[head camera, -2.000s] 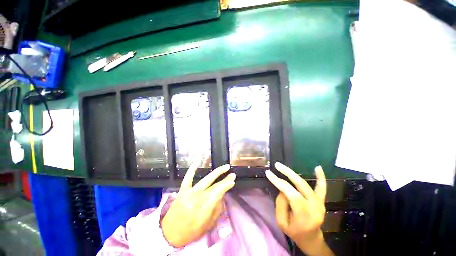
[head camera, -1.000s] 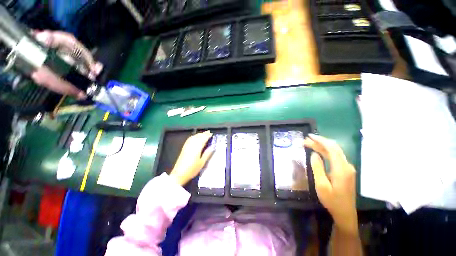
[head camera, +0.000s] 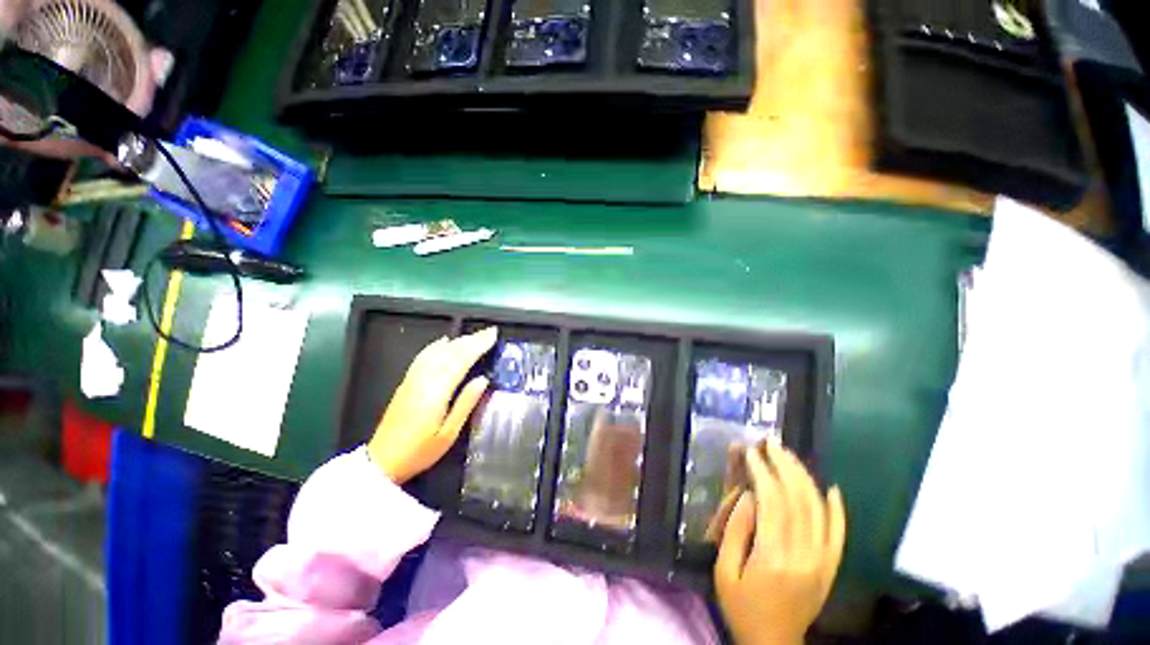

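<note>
The four-slot black foam tray (head camera: 665,460) lies on the green mat near my body. Its far left slot holds no phone. The other slots hold open-backed phones: one with a dark blue camera cluster (head camera: 508,441), one with a whitish cluster (head camera: 603,454) and one with a blue cluster (head camera: 721,416). My left hand (head camera: 429,406) lies over the left part of the tray, fingertips at the upper left edge of the second slot's phone. My right hand (head camera: 779,536) is over the lower right of the rightmost phone, fingers slightly bent. Neither hand visibly grips a phone.
A loaded tray (head camera: 505,91) stands beyond, with another black tray (head camera: 977,114) on an orange-brown board. White-handled tools (head camera: 435,237) and a thin rod (head camera: 568,250) lie between. Blue parts bin (head camera: 271,202), fan (head camera: 76,51) and paper (head camera: 246,365) are left; white sheets (head camera: 1040,428) are right.
My hands have moved from the tray's near edge onto its left and right parts. The view has shifted, showing trays beyond. Another person's hands over the blue bin have gone from view.
</note>
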